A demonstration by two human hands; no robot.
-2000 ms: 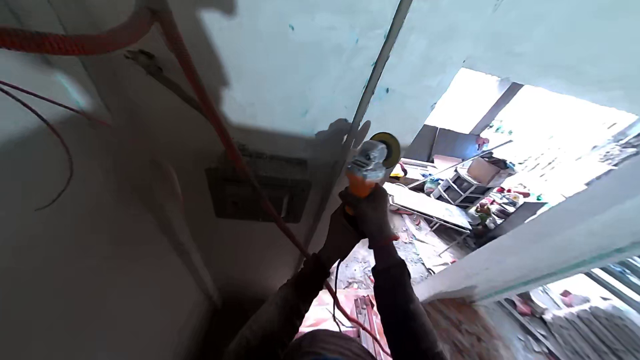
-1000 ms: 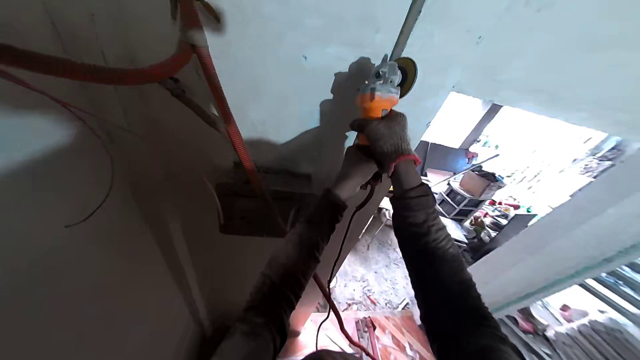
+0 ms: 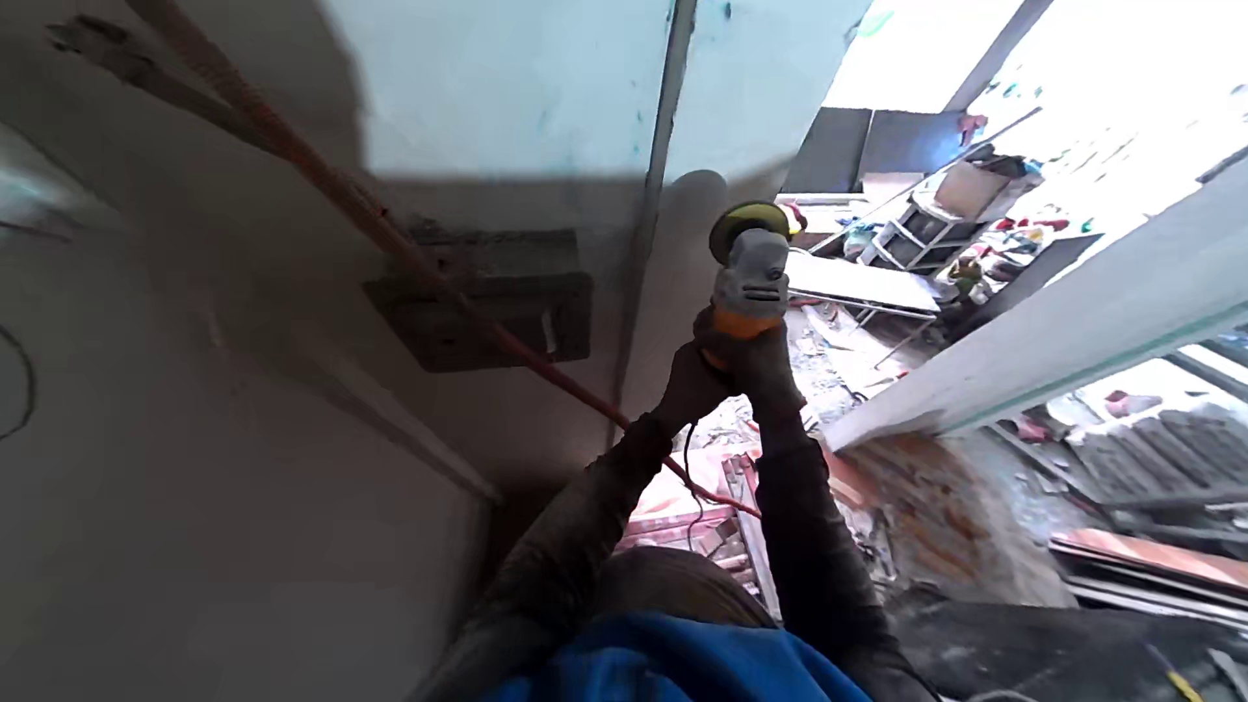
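An orange and grey angle grinder [image 3: 753,288] with a yellowish disc [image 3: 749,226] is held out in front of me in both hands. My left hand [image 3: 694,385] is closed round the rear of its body, and my right hand [image 3: 763,356] grips the body just behind the grey head. The disc stands beside a pale wall, to the right of a long straight groove [image 3: 673,88] in it; whether it touches the wall cannot be told. A thin dark cord [image 3: 690,478] hangs below my hands.
A red corrugated conduit [image 3: 361,210] crosses diagonally past a recessed box [image 3: 487,317] in the shaded wall. Beyond the wall's edge stand a white-topped folding table [image 3: 863,283] and a metal rack [image 3: 916,234] amid rubble. Stacked boards [image 3: 1155,561] lie at the lower right.
The grinder, held in both hands throughout, was at the groove's lower end one second ago. It is now lower and to the right of the groove. The view has shifted.
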